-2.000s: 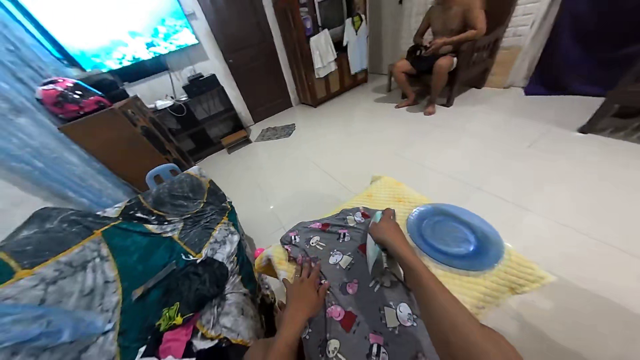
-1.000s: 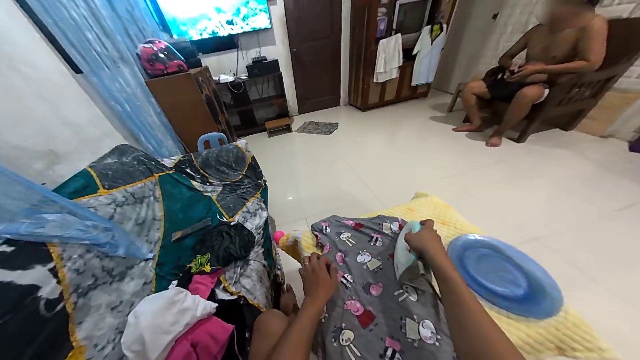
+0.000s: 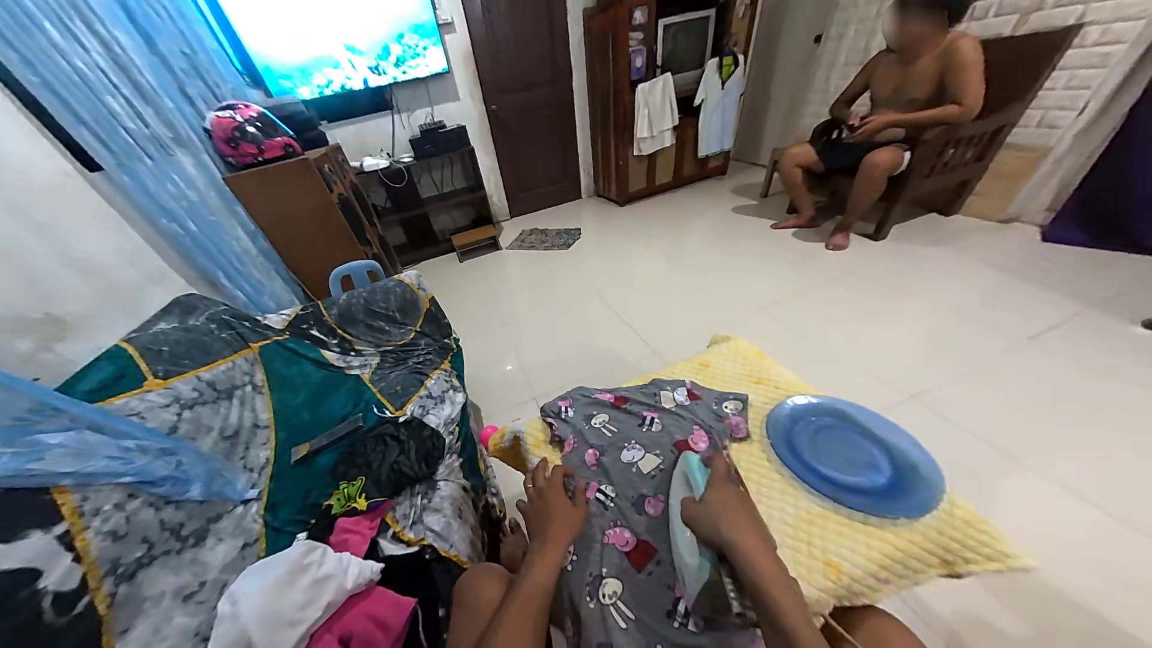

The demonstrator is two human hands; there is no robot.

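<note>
A grey cartoon-print garment (image 3: 634, 459) lies spread over a yellow quilted cloth (image 3: 810, 562). My right hand (image 3: 724, 513) grips a clothes iron (image 3: 691, 531) with a pale green and white body, which rests on the right part of the garment. The iron's soleplate is hidden. My left hand (image 3: 551, 508) lies with fingers apart on the garment's left edge, a ring on one finger. To the right of the iron, a blue oval plate or tray (image 3: 855, 457) sits on the yellow cloth.
A sofa under a patterned cover (image 3: 306, 432) stands at left, with a heap of clothes (image 3: 297, 594) on it. A person (image 3: 886, 117) sits in a wooden chair (image 3: 999, 117) at the back right. A small mat (image 3: 544, 238) lies on the tiled floor (image 3: 630, 297).
The iron in my right hand has moved down the garment, toward me, from near its upper right part. My left hand stays at the garment's left side. The view has shifted somewhat.
</note>
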